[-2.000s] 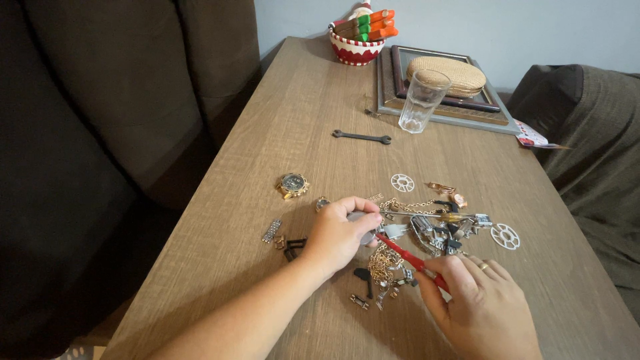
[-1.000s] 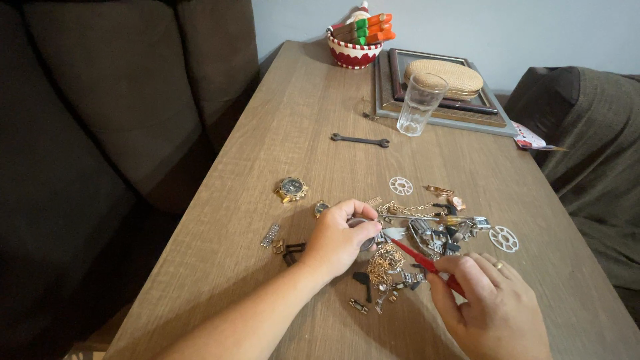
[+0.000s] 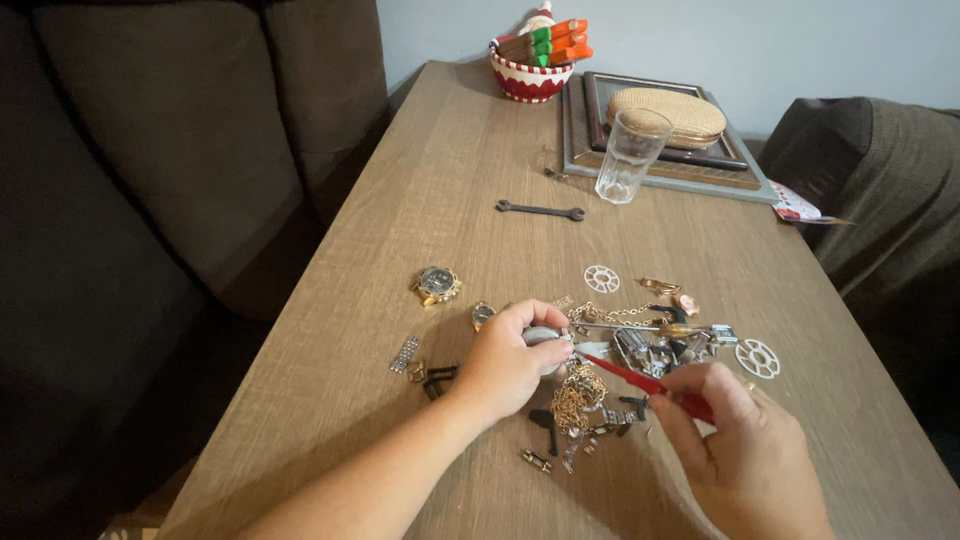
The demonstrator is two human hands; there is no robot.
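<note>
Between the thumb and fingers of my left hand is a round silver-coloured watch case, partly covered by the fingers. My right hand grips a slim red tool, whose tip meets the edge of the case; what kind of tool it is, I cannot tell. Around both hands lie a tangled gold chain, metal watch parts, a screwdriver and a black plastic piece. A gold watch with a dark dial lies left of them, and a smaller watch sits beside my left hand.
Farther back are an open-ended wrench, a drinking glass, stacked picture frames under a woven case, and a red-and-white bowl. White slotted discs lie beyond and right of the parts. Dark upholstered seats flank the table.
Both hands stay near the same place, still holding the case and the red tool. The red tool and my right hand have shifted slightly.
</note>
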